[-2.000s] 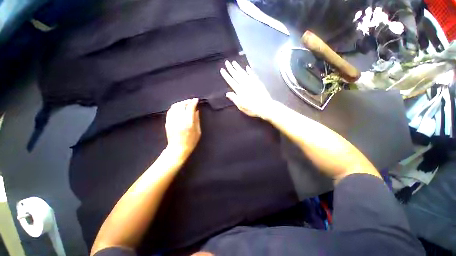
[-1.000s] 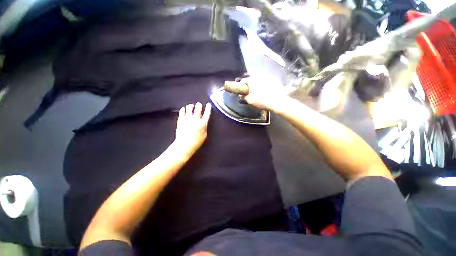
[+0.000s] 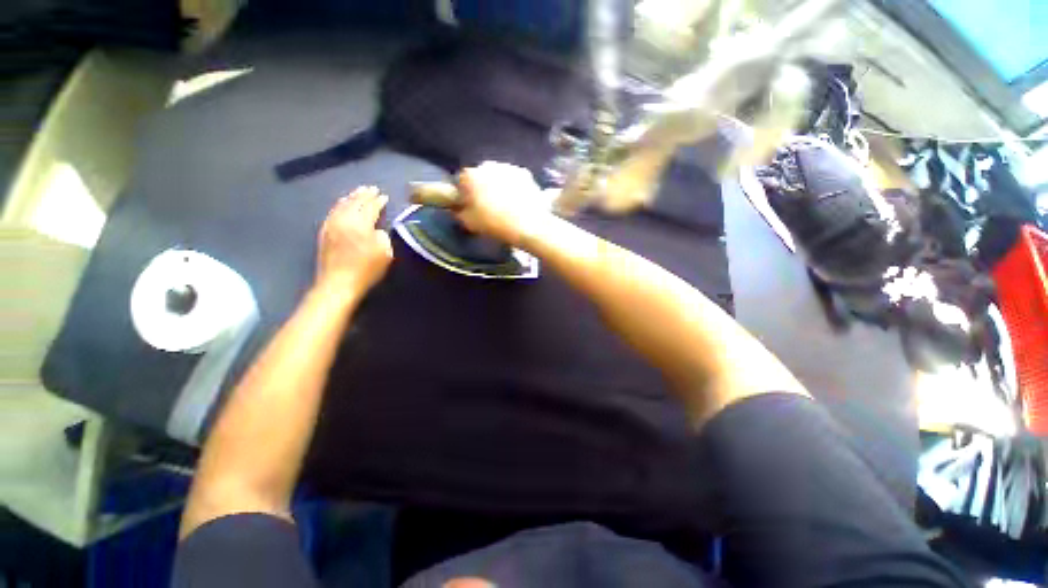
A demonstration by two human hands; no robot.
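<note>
A dark garment panel [image 3: 506, 379] lies flat on the grey pressing table [image 3: 287, 109]. My right hand [image 3: 500, 201] is shut on the wooden handle of the steam iron [image 3: 465, 244], whose pale-rimmed plate rests on the panel near its left edge. My left hand [image 3: 354, 241] lies at the panel's left edge, just left of the iron, palm down. Whether its fingers grip cloth cannot be told. More dark panels [image 3: 471, 103] lie beyond the iron, with a narrow strip [image 3: 328, 157] sticking out left.
A white tape roll [image 3: 190, 301] with a loose tail is at left. The pale, ragged iron hose [image 3: 690, 109] hangs blurred beyond the iron. A dark cloth bundle [image 3: 822, 201], white and black strips [image 3: 983, 482] and a red plastic basket [image 3: 1029, 327] are at right.
My right hand first took hold of the iron from its place at right, then moved it left across the panel. My left hand has moved left to the panel's edge. The view has shifted left.
</note>
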